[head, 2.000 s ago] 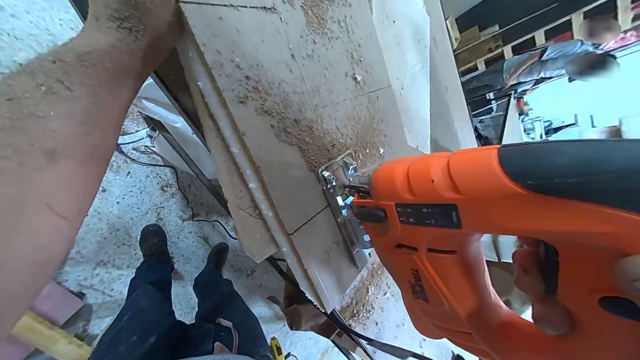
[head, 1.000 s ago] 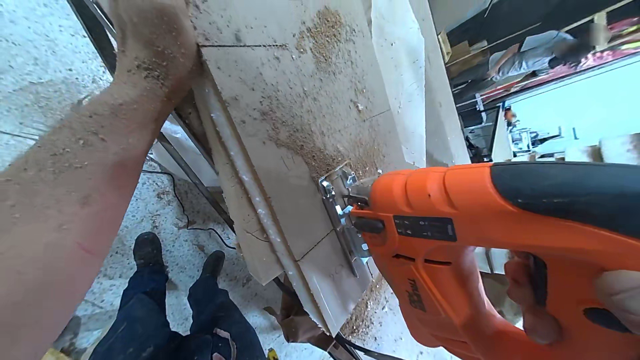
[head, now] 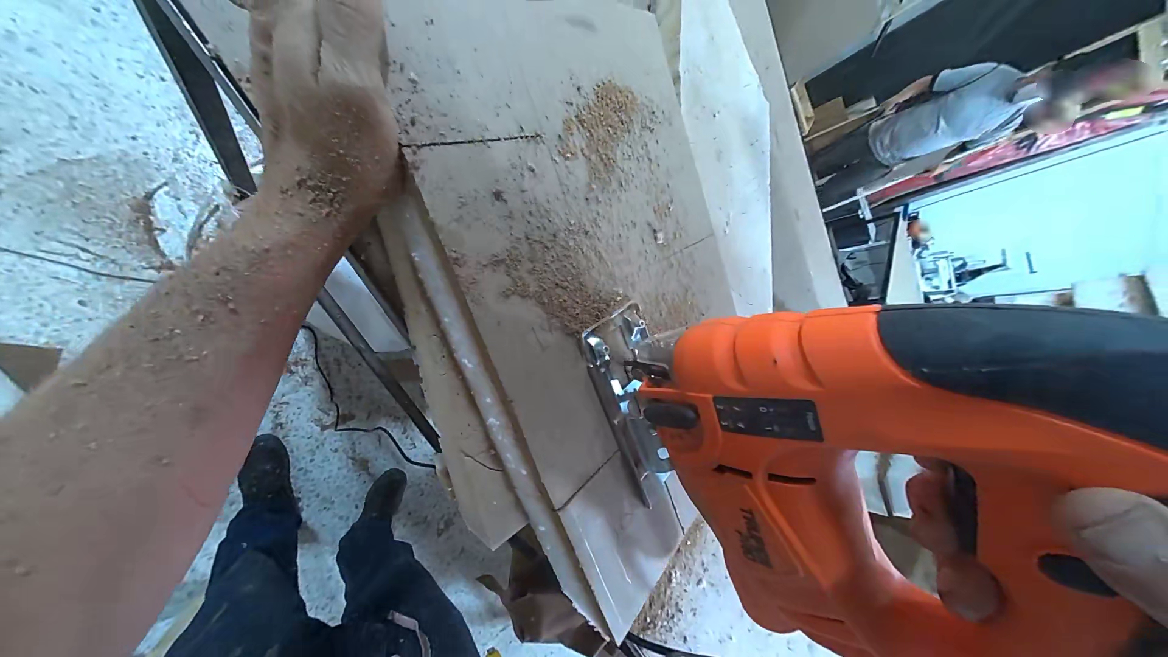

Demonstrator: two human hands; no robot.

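Observation:
An orange and black jigsaw fills the lower right, and my right hand is wrapped around its handle. Its metal base plate rests on a light panel strewn with sawdust. My left hand, wrist dusted with sawdust, lies on the panel's near edge at the top; its fingertips are out of frame. One dark cut line runs in from the edge beside my left wrist, another beside the jigsaw's base plate. The blade itself is hidden.
Under the panel's edge are another board and metal frame bars. A black cable lies on the speckled floor near my feet. White sheeting runs along the panel's far side. A person is in the background at upper right.
The view has shifted a little. My left hand still lies at the panel's edge, and the jigsaw stays in my right hand on the panel.

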